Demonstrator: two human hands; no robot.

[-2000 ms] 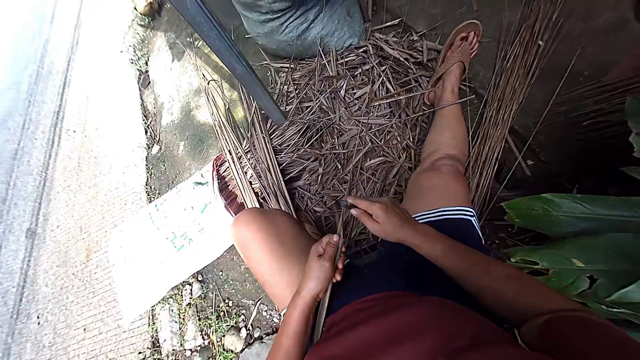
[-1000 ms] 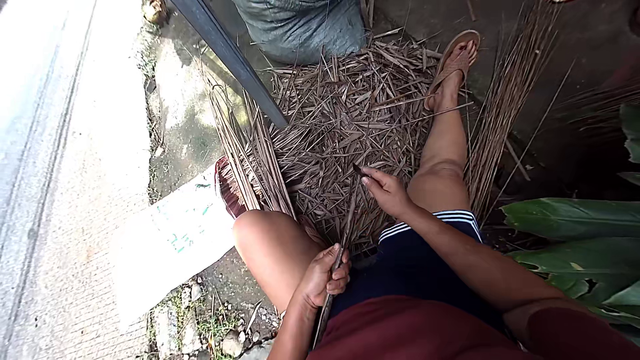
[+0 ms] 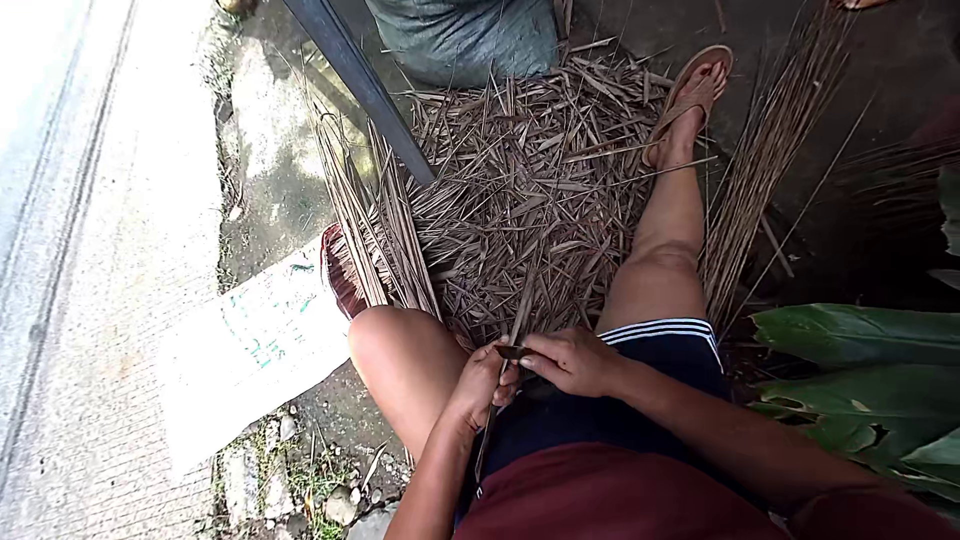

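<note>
My left hand [image 3: 484, 382] is closed around a thin dry palm leaf strip [image 3: 489, 439], which hangs down toward my lap and sticks up past my fingers. My right hand [image 3: 571, 361] grips a small dark blade [image 3: 514, 352], held crosswise on the strip at my left thumb. The blade's handle is hidden in my fingers. Beyond both hands, a heap of dry leaf scraps [image 3: 532, 202] spreads between my legs. A bundle of long dry leaves [image 3: 386, 240] rests beside my bent left knee, over a dark red container.
A grey-green sack [image 3: 469, 41] stands behind the heap, near a dark slanting post [image 3: 367, 90]. Thin brown sticks [image 3: 765, 165] lie right of my outstretched leg. A white printed sheet [image 3: 259, 352] lies at left, and broad green leaves [image 3: 862, 375] reach in from the right.
My right hand, away from the left and up the strip one second ago, is back against my left hand with the blade. My left hand keeps hold of the strip.
</note>
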